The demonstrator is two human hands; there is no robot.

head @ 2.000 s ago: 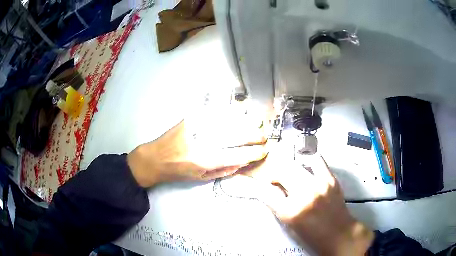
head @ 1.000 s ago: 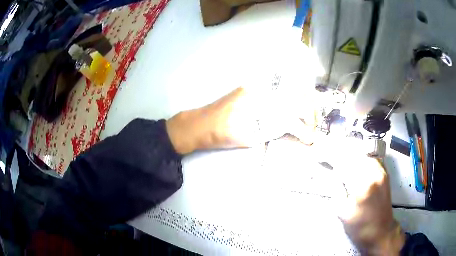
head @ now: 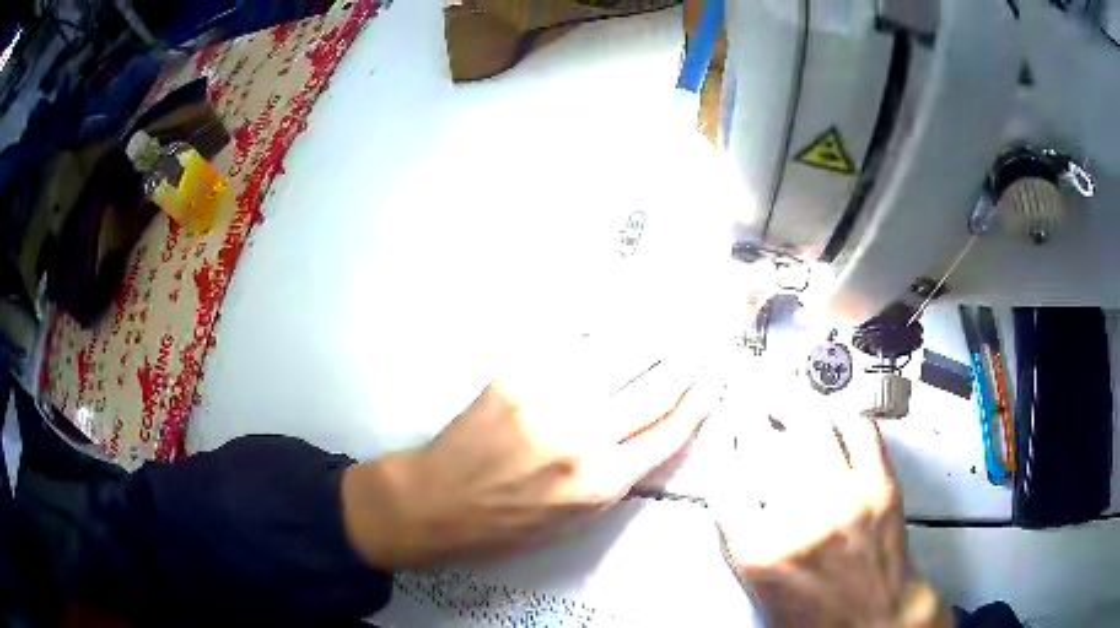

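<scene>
The sewing machine head (head: 847, 147) stands at the right, with a ribbed tension knob (head: 1029, 209) and a fine pale thread. Its foot area (head: 776, 321) is washed out by the lamp. A round patterned disc (head: 830, 366) shows beside it. My left hand (head: 528, 472) lies left of and below the foot, fingers pointing right. My right hand (head: 817, 503) lies below the disc, fingers pointing up. Both hands' fingertips are overexposed. Thin dark and orange-brown edges show between the hands, but I cannot tell what piece it is or how it is held.
Brown leather (head: 491, 37) lies at the back. A yellow-liquid bottle (head: 190, 194) and dark pieces (head: 86, 239) lie on the red-printed board (head: 160, 356) at left. Blue snips (head: 986, 405), an orange stick (head: 1003, 399) and a black pouch (head: 1062, 423) lie right. Ruler marks (head: 491, 601) line the front edge.
The view has shifted. Since one second ago my left hand has come down towards the front edge and nearer my right hand. The round disc beside the foot now shows clearly.
</scene>
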